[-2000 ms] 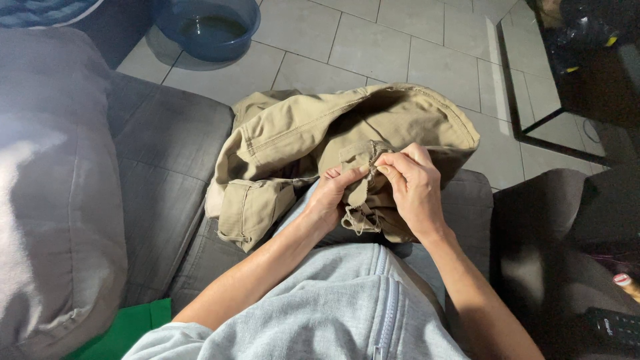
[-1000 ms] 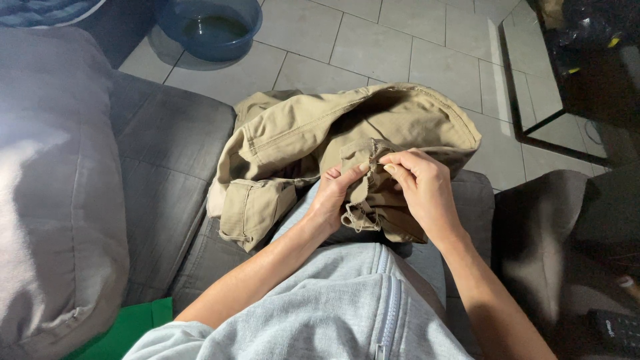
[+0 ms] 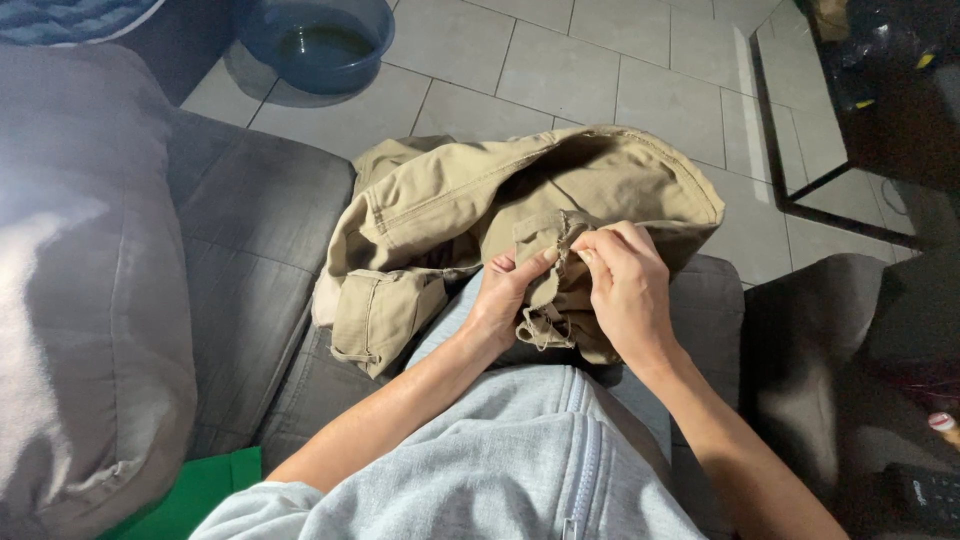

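A khaki cotton garment (image 3: 465,187) with stitched seams and frayed edges lies bunched over my lap. My left hand (image 3: 508,289) grips a folded part of it, thumb on top beside a ragged seam (image 3: 562,244). Thumb and fingertips of my right hand (image 3: 619,274) are pinched together at the right side of that same seam. Whether a needle or thread is between them is too small to tell. Loose frayed strips (image 3: 545,330) hang just below my hands.
I sit on a grey sofa (image 3: 247,202) with a large grey cushion (image 3: 90,262) at left. A blue plastic basin (image 3: 322,45) holding liquid stands on the tiled floor (image 3: 480,45). Green fabric (image 3: 202,487) lies lower left; a black remote control (image 3: 926,487) lies lower right.
My right hand has shifted slightly at the frayed seam, its fingers closing in toward my left thumb. My left hand keeps its hold on the cloth.
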